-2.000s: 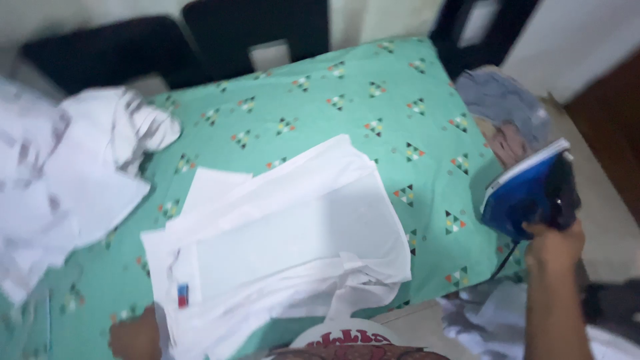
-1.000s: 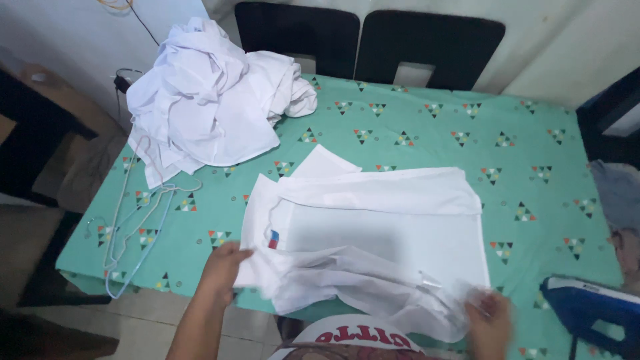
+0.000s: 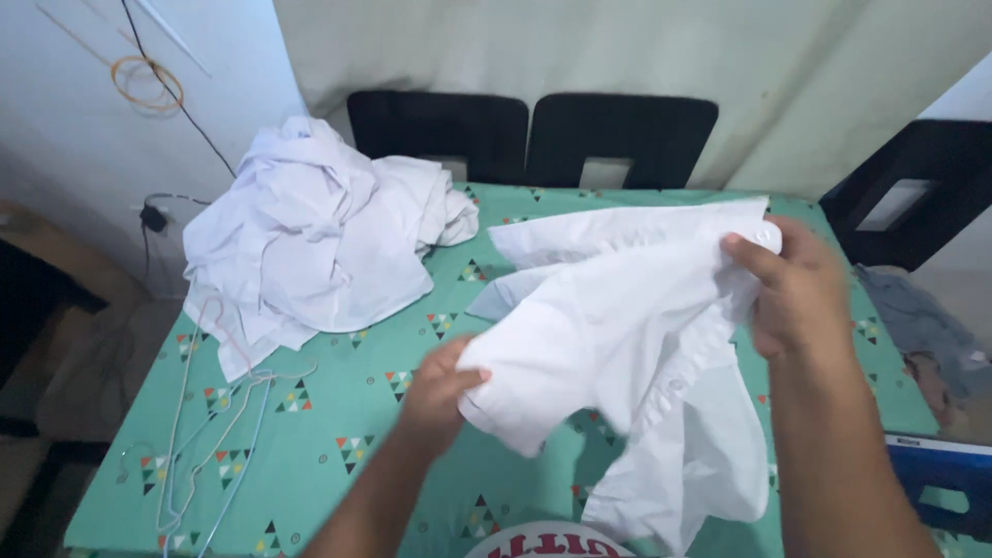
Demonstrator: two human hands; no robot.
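Observation:
A white garment with buttons (image 3: pixel 620 318) is held up off the table by both hands, its lower folds hanging toward me. My left hand (image 3: pixel 442 395) pinches one edge of it between thumb and fingers. At the right, my right hand (image 3: pixel 798 287) grips a buttoned corner, thumb on top. The table has a green cloth (image 3: pixel 403 480) with printed triangles. A heap of white clothes (image 3: pixel 310 240) lies at the table's back left, with several thin hangers (image 3: pixel 252 380) in front of it. Part of a blue clothes iron (image 3: pixel 942 480) shows at the lower right.
Two black chair backs (image 3: pixel 438 136) stand against the table's far edge, and another black chair (image 3: pixel 914 194) is at the right. Bluish cloth (image 3: pixel 922 325) lies beyond the right edge. A black plug (image 3: pixel 153 218) and cable are at the wall on the left.
My right hand held the iron at the right two seconds ago; it now grips the garment. The garment, spread flat on the table earlier, is lifted and bunched between both hands.

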